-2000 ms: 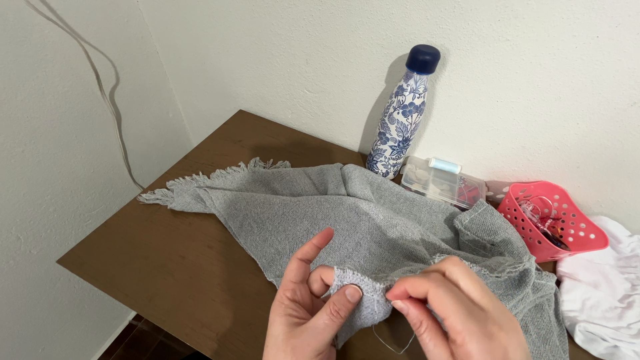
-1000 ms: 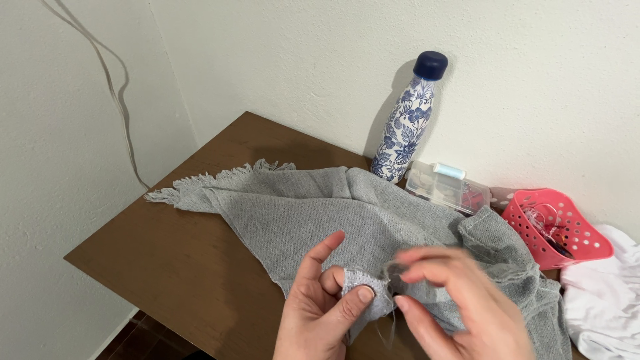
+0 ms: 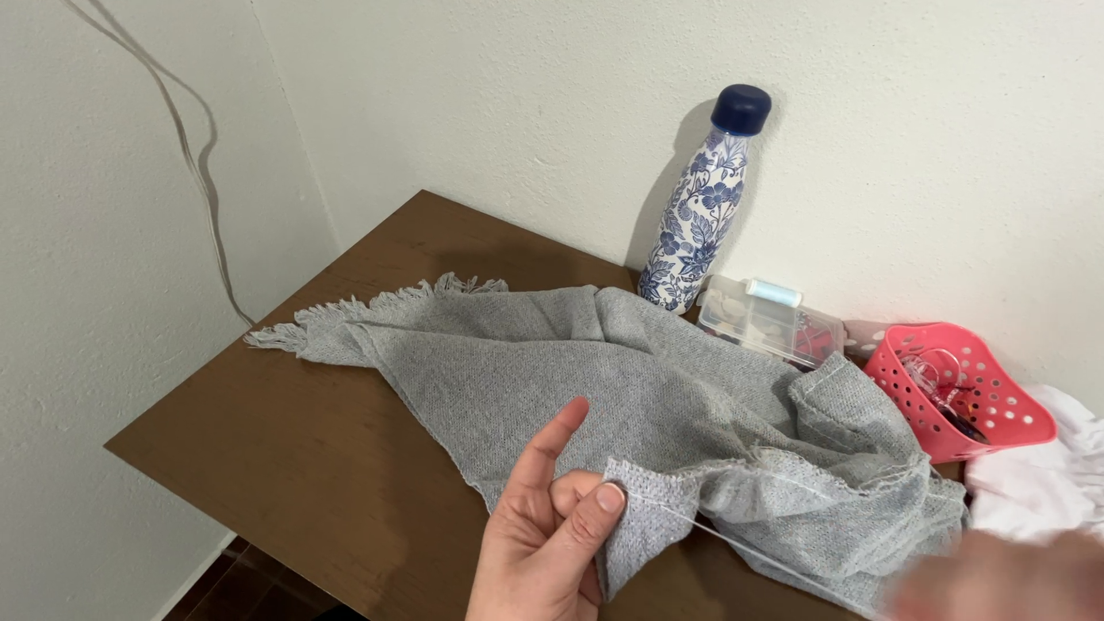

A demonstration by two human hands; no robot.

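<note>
Between its thumb and fingers, my left hand (image 3: pixel 548 522) pinches an edge of grey knitted fabric (image 3: pixel 647 517), index finger raised. A pale thread (image 3: pixel 768 556) runs taut from that edge down to the right, toward my right hand (image 3: pixel 992 578), which is blurred at the lower right corner; whether it holds a needle cannot be seen. The rest of the grey knit (image 3: pixel 552 379), fringed at its far left end, lies in folds across the table behind both hands.
On the brown table (image 3: pixel 259 448), a floral bottle (image 3: pixel 699 216) with a blue cap is by the wall. Right of it are a clear compartment box (image 3: pixel 763 323), a spool of light blue thread (image 3: pixel 774 292), a pink perforated basket (image 3: pixel 1018 418) and white cloth (image 3: pixel 1009 492).
My right hand has moved away from the pinched edge to the lower right, and the thread now stretches taut between. My left hand keeps its hold on the fabric.
</note>
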